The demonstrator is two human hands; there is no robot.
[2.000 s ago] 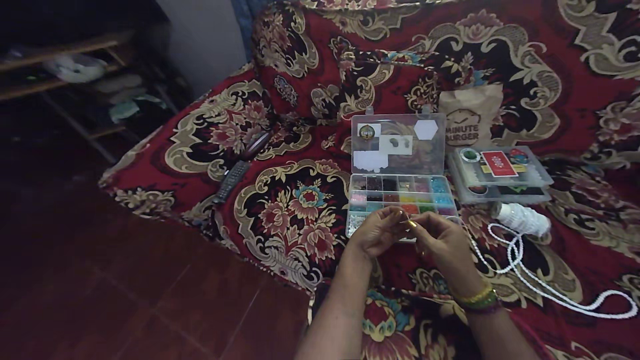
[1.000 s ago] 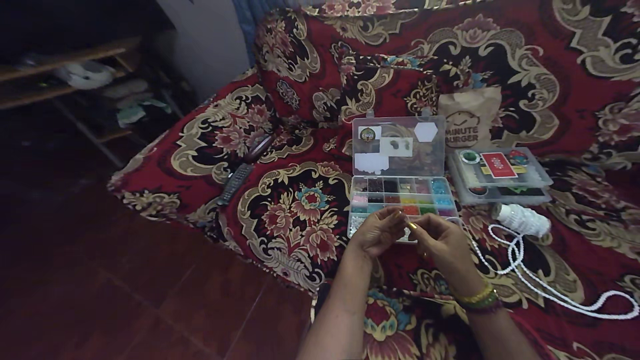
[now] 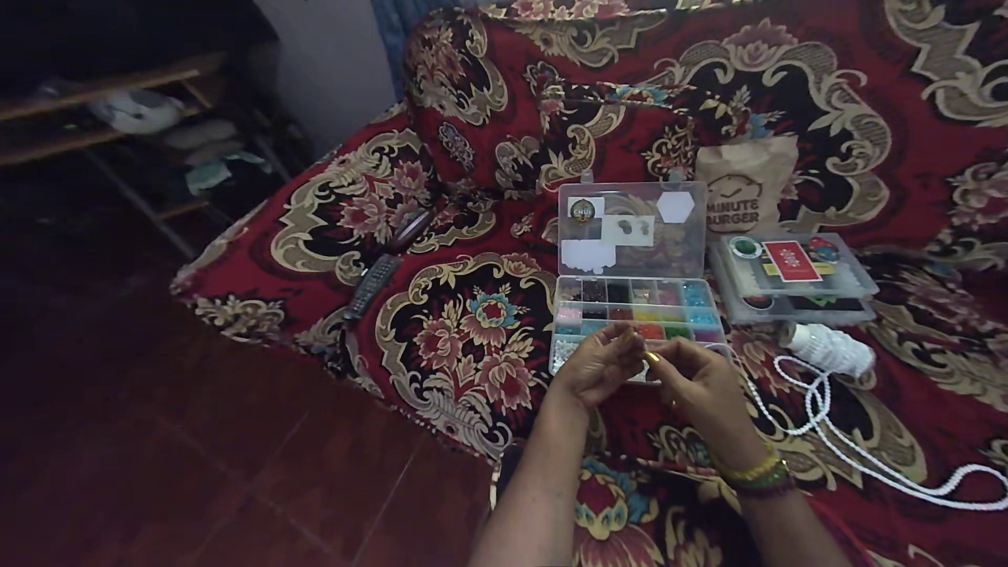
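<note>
My left hand (image 3: 602, 366) and my right hand (image 3: 693, 378) meet fingertip to fingertip over the front edge of an open clear plastic bead organizer (image 3: 634, 293). Both hands have their fingers pinched together; whatever small thing lies between them is too small to tell. Sorted beads of many colours fill the organizer's compartments, and its raised lid (image 3: 685, 248) bears paper stickers. White cord or strung beads (image 3: 819, 417) run from near my right hand to a white spool (image 3: 831, 349) at the right. Beaded bracelets (image 3: 760, 472) circle my right wrist.
Stacked clear plastic cases (image 3: 846, 272) lie right of the organizer, with a brown paper bag (image 3: 744, 181) behind. A remote control (image 3: 372, 286) and a dark elongated object (image 3: 411, 231) rest on the patterned sofa (image 3: 472, 252). A shelf (image 3: 102, 83) stands at the upper left.
</note>
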